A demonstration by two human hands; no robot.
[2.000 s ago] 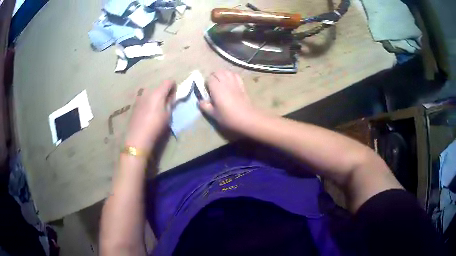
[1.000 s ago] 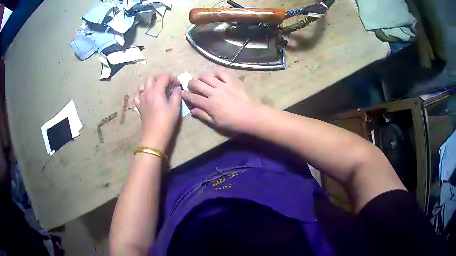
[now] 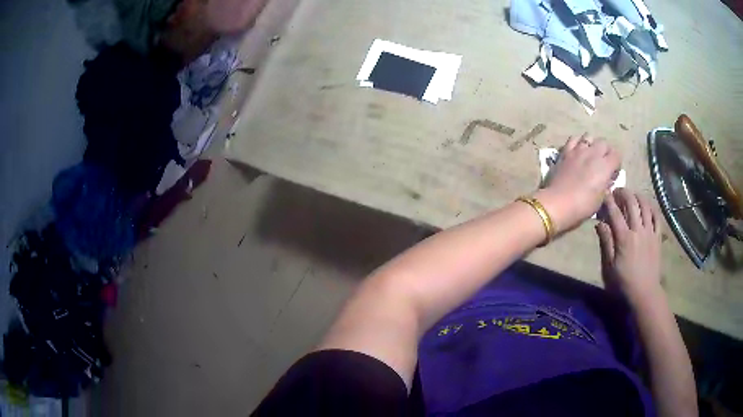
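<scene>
A small white fabric piece [image 3: 547, 163] lies on the table mostly under my hands; its edges show at both sides of my fingers. My left hand [image 3: 580, 175], with a gold bracelet at the wrist, is bent over the piece with its fingertips on it. My right hand [image 3: 631, 236] is close beside it, fingers on the piece's near right edge. The fold between my hands is hidden. A white piece with a dark rectangle [image 3: 403, 75] lies flat further left. The iron [image 3: 688, 191] rests at the right, not held.
Light-blue fabric pieces [image 3: 582, 32] are heaped at the far side. Brown angled marks [image 3: 489, 129] show on the table [image 3: 342, 147]. Past its left edge are dark and blue cloth piles [image 3: 126, 122] on the floor. Part of another person [image 3: 224, 12] shows at the upper left.
The view has turned left, so the table things appear further right and the floor piles and a person show. My hands stay together on the piece.
</scene>
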